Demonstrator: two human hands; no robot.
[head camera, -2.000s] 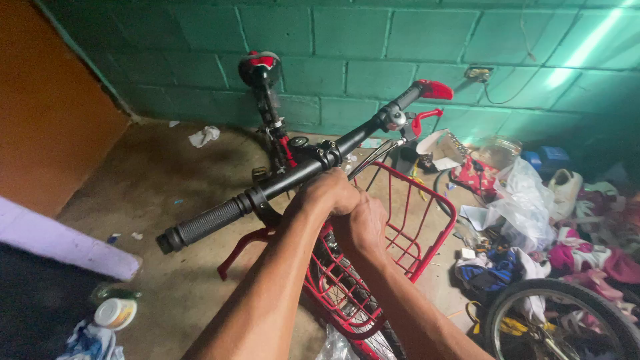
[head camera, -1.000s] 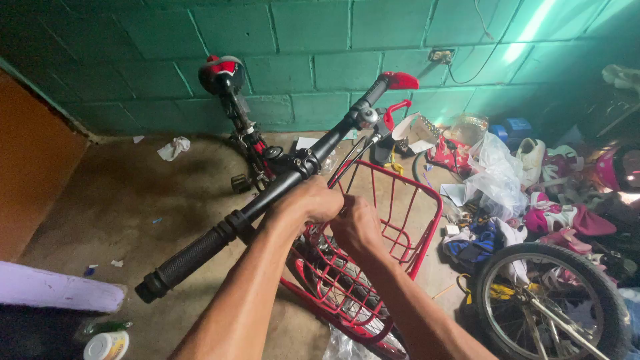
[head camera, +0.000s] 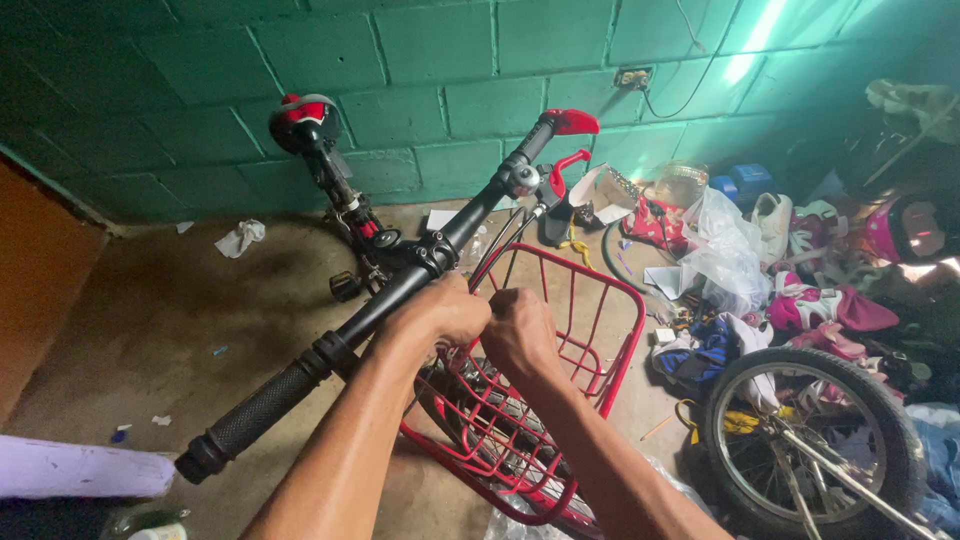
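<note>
My left hand (head camera: 442, 311) and my right hand (head camera: 521, 326) are closed side by side at the rear edge of a red wire bicycle basket (head camera: 626, 289), just in front of the stem of the black handlebar (head camera: 375, 304). What the fingers grip is hidden behind them. The handlebar runs diagonally, with a textured black grip (head camera: 259, 416) at lower left and a bell (head camera: 523, 180) and red brake lever (head camera: 559, 176) toward the upper right. Beneath the basket shows the front wheel (head camera: 517, 420). The bicycle's saddle (head camera: 304, 124) is near the wall.
A green block wall (head camera: 435, 45) with a plugged outlet (head camera: 634, 78) stands behind. Clothes, shoes, a clear plastic bag (head camera: 727, 247) and a loose bicycle wheel (head camera: 814, 442) lie at right. A pale purple beam-like piece (head camera: 82, 469) is at lower left.
Both hands stay together at the rear of the basket. The view has shifted somewhat to the right; nothing else has plainly changed.
</note>
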